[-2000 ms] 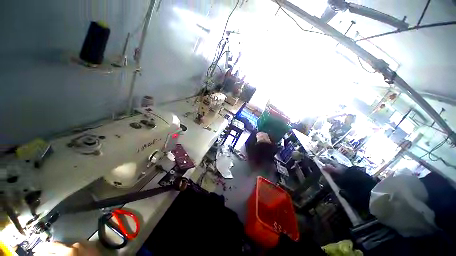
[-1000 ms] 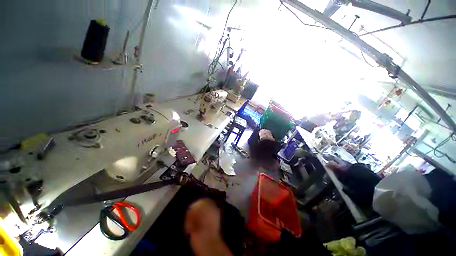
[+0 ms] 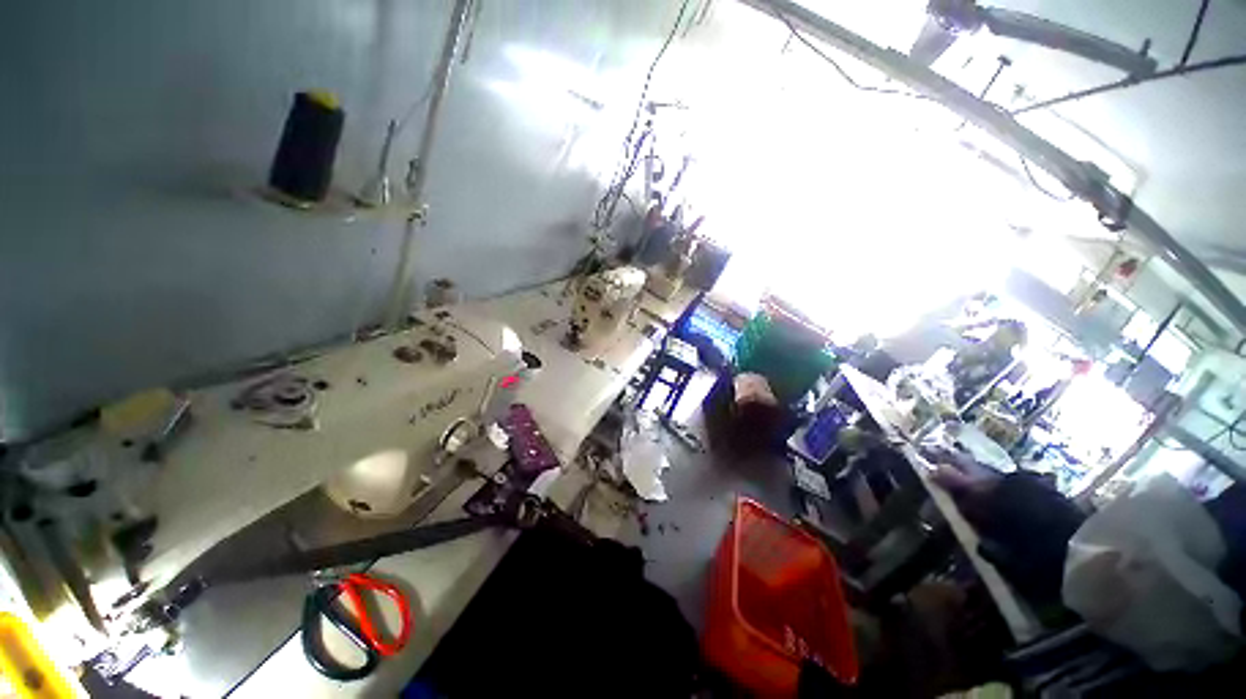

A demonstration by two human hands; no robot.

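No hand shows clearly in the head view now. The cream-white sewing machine (image 3: 410,423) stands at the left, with a red lit display at its right end. Its needle area (image 3: 130,628) at the lower left is lost in glare. A long dark strip (image 3: 369,548) lies from there to a dark round part (image 3: 528,509) near the table edge. Scissors (image 3: 376,615) with one red and one dark loop handle lie on the pale table (image 3: 444,587) below the strip. A black cloth pile (image 3: 560,621) lies below the table edge.
A black thread cone (image 3: 306,148) stands on a holder by the wall. A maroon patterned item (image 3: 532,440) lies right of the machine. An orange-red basket (image 3: 779,601) is on the floor. A second machine (image 3: 605,303) and a green container (image 3: 782,348) are farther back.
A hand and forearm raised over the black cloth one second ago is gone from view. A blurred hand at the lower left two seconds ago is also gone. The view has shifted slightly.
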